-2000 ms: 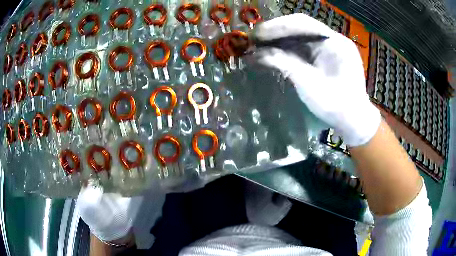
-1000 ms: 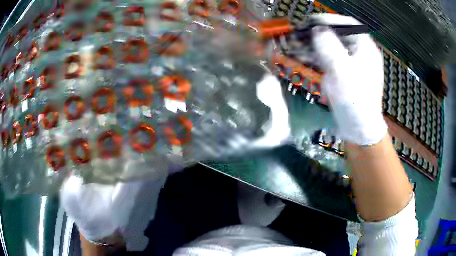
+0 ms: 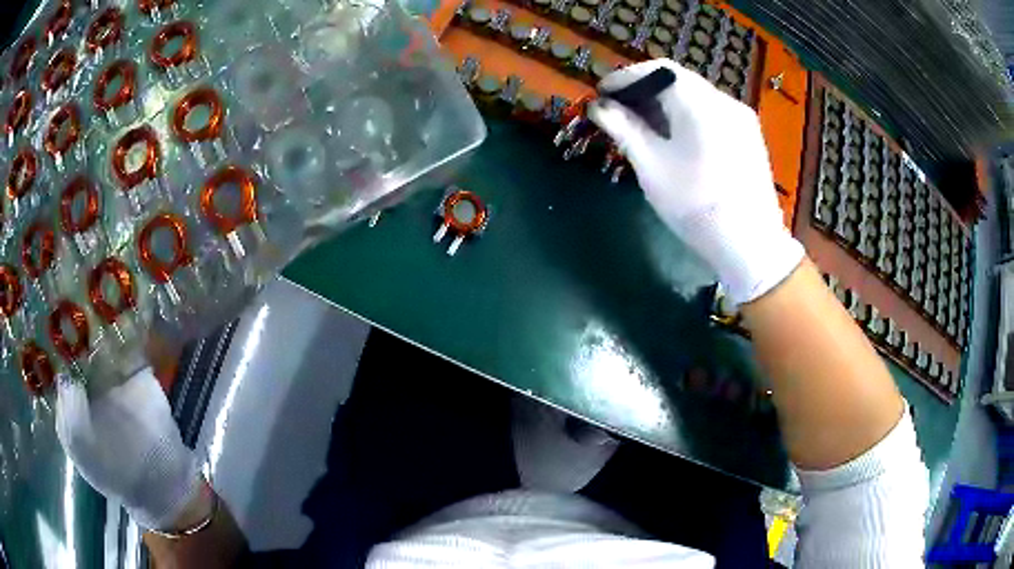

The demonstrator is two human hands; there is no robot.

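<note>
My right hand, in a white glove, grips dark tweezers at the front edge of the orange assembly fixture. A copper coil is at my fingertips, its silver legs pointing down; the tweezer tips are hidden. My left hand, gloved, holds the bottom edge of the clear blister tray, which is tilted at the left. The tray bears rows of copper coils; its right pockets are empty. One loose copper coil lies on the green mat.
A core carrier tray full of dark cores lies at the right. Dark cores also stand in rows on the orange fixture. The green mat ends at a curved edge before my lap. A blue object is at the lower right.
The blister tray has moved left and down with my left hand, uncovering the loose coil and more of the fixture. My right hand has moved from the tray to the fixture's front edge.
</note>
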